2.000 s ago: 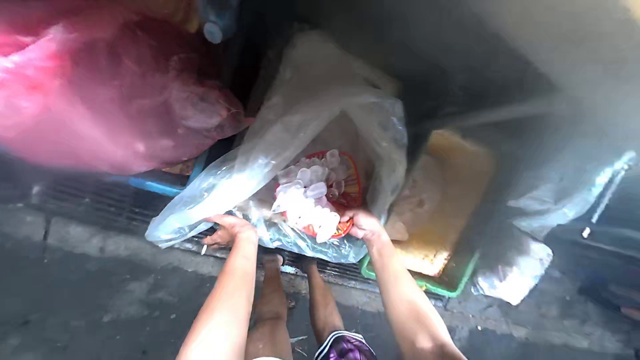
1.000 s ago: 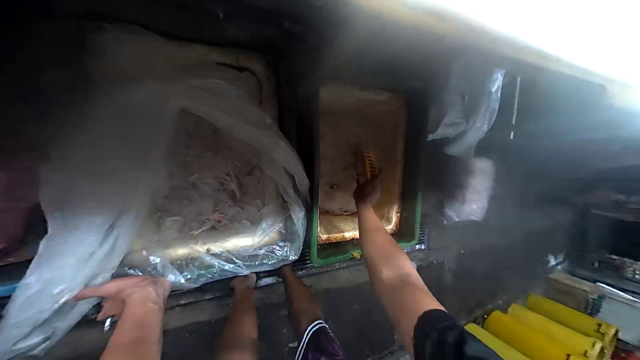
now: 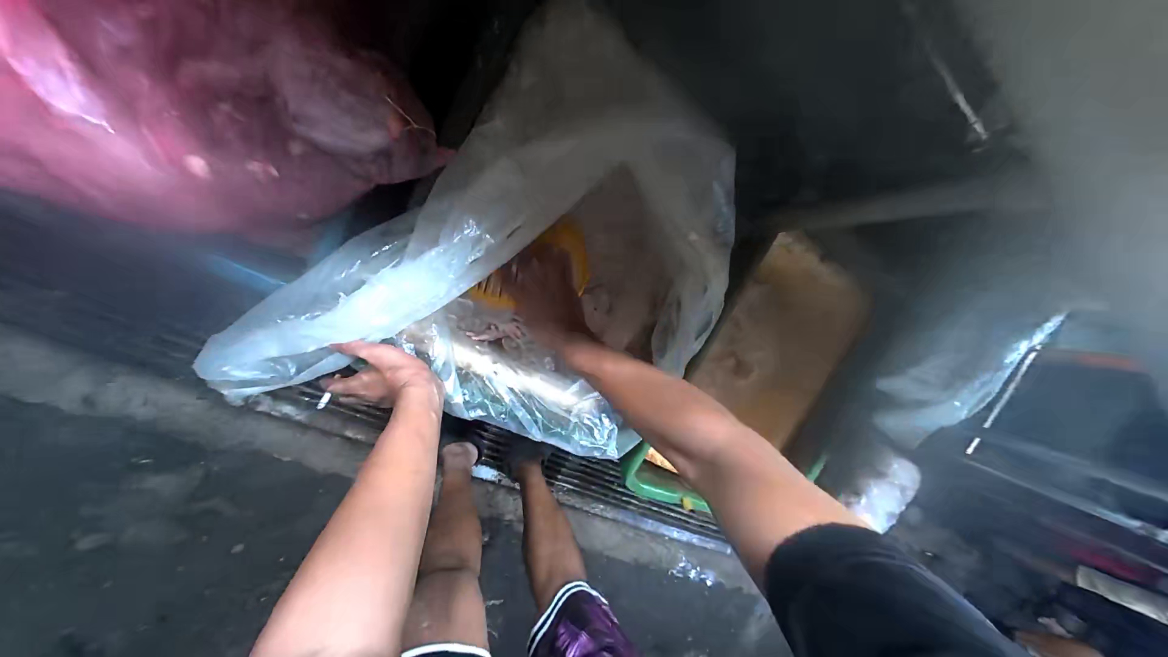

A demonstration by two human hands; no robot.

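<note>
A large clear plastic bag [image 3: 438, 260] lies open over a container with pale pieces [image 3: 500, 330] inside. My left hand [image 3: 388, 374] is at the bag's lower left edge, with a small white cigarette-like stick [image 3: 324, 400] between its fingers; whether it also grips the plastic I cannot tell. Inside the bag's mouth my right hand [image 3: 546, 297] is on a yellow-orange plastic basket [image 3: 568, 251], its fingers dim and partly hidden by shadow. The basket's lower part is hidden by the hand and the plastic.
At upper left is a bulging pink plastic bag [image 3: 228, 119]. Right of the clear bag stands a tan block-like container [image 3: 780, 338] over a green tray rim [image 3: 657, 488]. A metal floor grate [image 3: 584, 470] runs before my feet. More clear plastic [image 3: 958, 383] hangs at right.
My right hand has moved left from the tan container into the clear bag, with the yellow-orange basket. Two seconds ago it held a red basket of pale pieces there. The view has swung back left.
</note>
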